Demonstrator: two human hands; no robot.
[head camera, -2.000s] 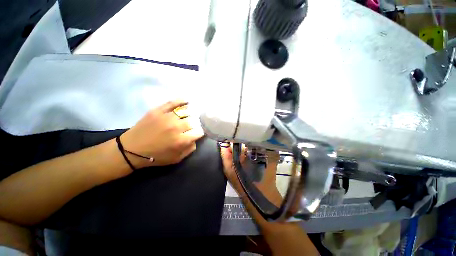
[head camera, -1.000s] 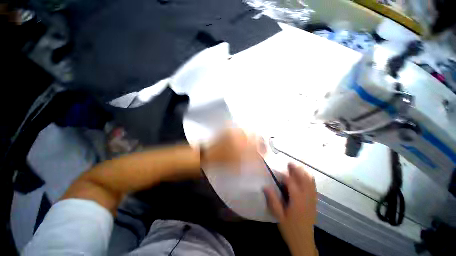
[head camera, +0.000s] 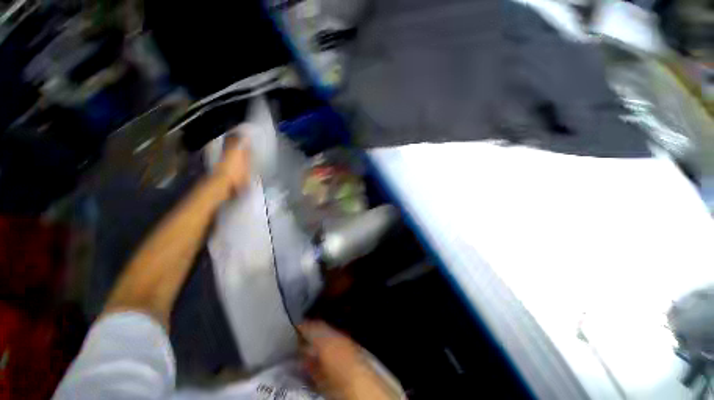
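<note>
The front facing (head camera: 249, 269), a long white strip with a thin dark line along one side, hangs off the table's left side, over the lap. My left hand (head camera: 236, 162) grips its upper end. My right hand (head camera: 325, 348) holds its lower end near the dark edge. Both hands are blurred. Dark grey cloth (head camera: 176, 312) hangs just left of the strip.
The white table (head camera: 540, 234) with a blue edge lies to the right, with large dark grey cloth (head camera: 470, 74) across its far part. Part of the sewing machine (head camera: 697, 320) shows at the right rim. A red crate (head camera: 31, 305) stands at the far left.
The view has swung left, away from the machine. The white strip has moved from the table to over the lap, and my hands are now farther apart at its two ends.
</note>
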